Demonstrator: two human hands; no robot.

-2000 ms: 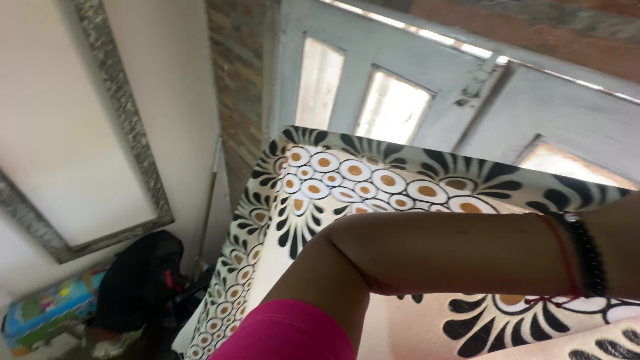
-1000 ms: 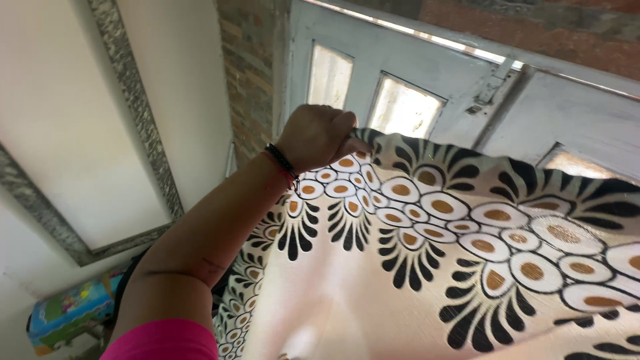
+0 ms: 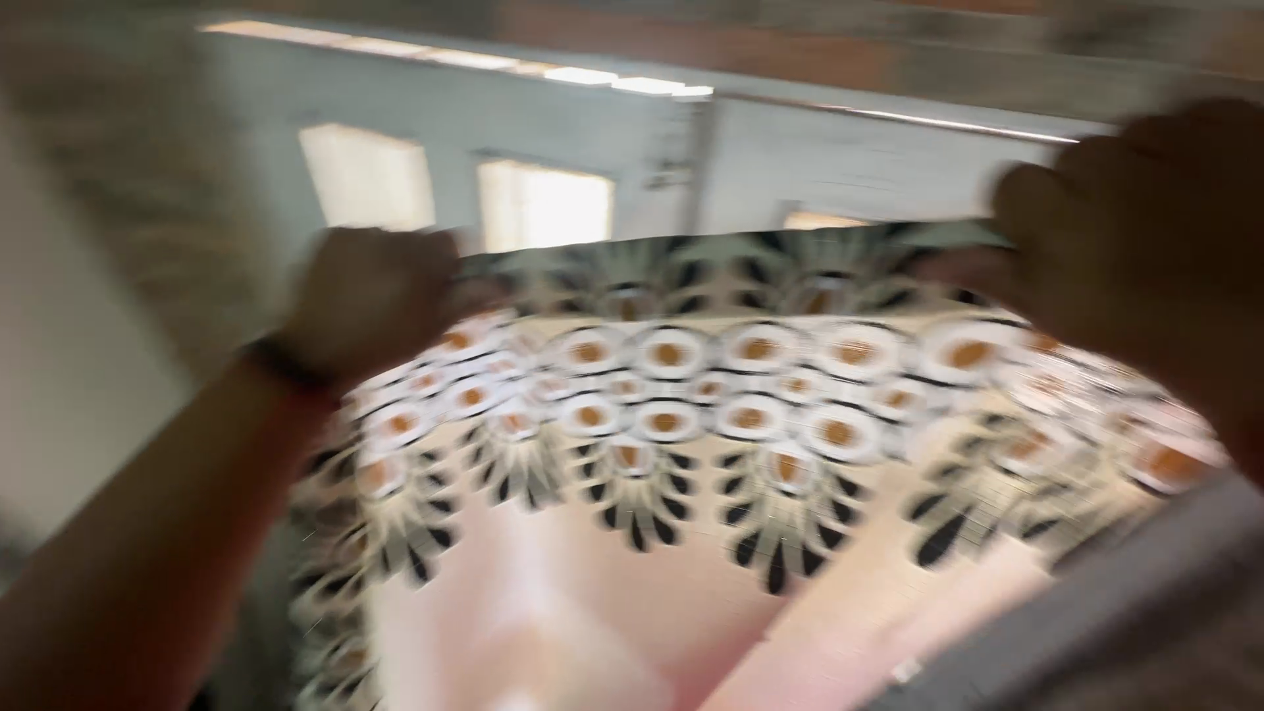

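Note:
A cream cloth with a printed border of black leaf shapes and white and orange ovals (image 3: 632, 395) hangs in front of me, its upper edge pulled nearly straight. My left hand (image 3: 370, 296), with a dark band at the wrist, grips that edge at the left. At the right, my right hand (image 3: 1126, 237) holds the same edge, closer to the camera and in shadow. Both sets of fingers are curled over the fabric. Below the hands the cloth falls in soft folds. The view is blurred by motion.
Behind the cloth stands a pale grey metal door (image 3: 573, 128) with small bright panes (image 3: 546, 205). Brickwork (image 3: 691, 39) runs above it, and a wall lies at the left. A dark grey blurred edge (image 3: 1076, 602) crosses the lower right.
The right hand has come into view, holding the cloth's edge. The left hand still grips the cloth, whose upper edge is now stretched between both hands. The view has moved closer to the door.

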